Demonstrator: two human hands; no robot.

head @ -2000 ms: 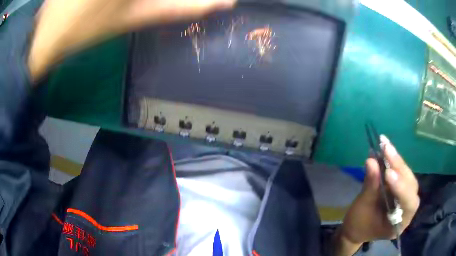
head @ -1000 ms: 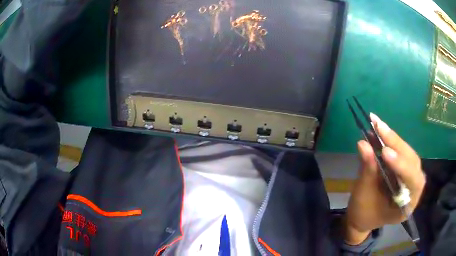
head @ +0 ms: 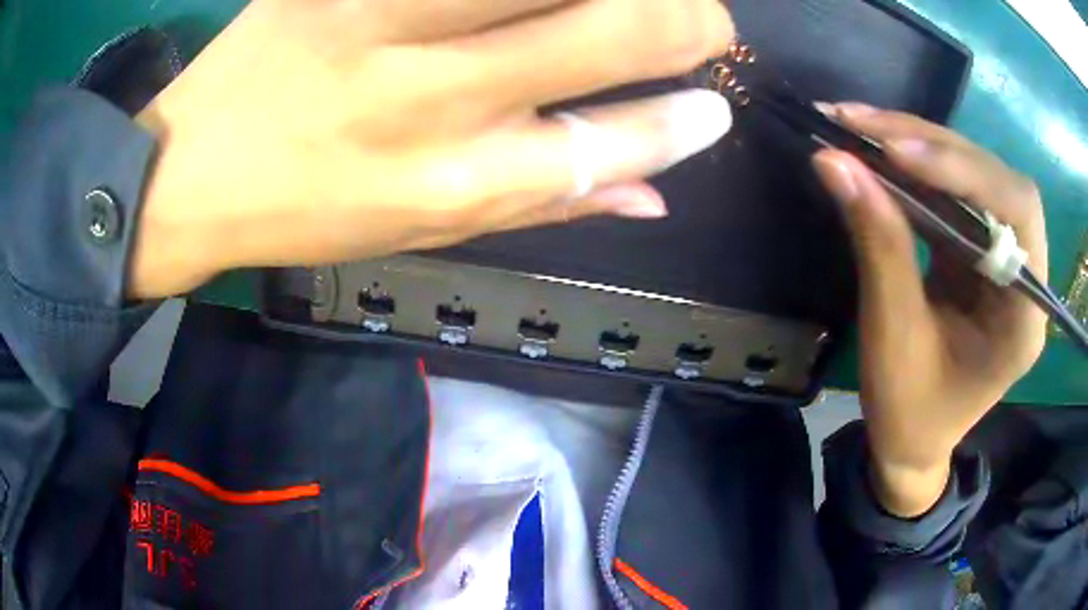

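My left hand [head: 442, 131] is large over the black tray [head: 919, 48], palm down, with a white covering on one finger. Its fingers are apart and nothing shows in them. Several tiny copper coils [head: 730, 78] lie on the tray at its fingertips; the hand hides the tray around them. My right hand [head: 943, 238] holds the dark tweezers [head: 931, 203], which have a pale lump near the rear. Their tips point left toward the coils; the dark tray makes the tips hard to see. The grey-brown fixture bar [head: 501, 286] lies along the tray's near edge, with several dark nests in a row and no copper seen in them.
The green mat [head: 1026, 83] shows around the tray. The dark work jacket [head: 263, 405] with orange trim is just below the tray's near edge. A pale strip lies at the top right corner.
My left hand has come in over the tray from out of view. My right hand has moved up and left with the tweezers, from the mat to over the tray. The tray sits farther right in view.
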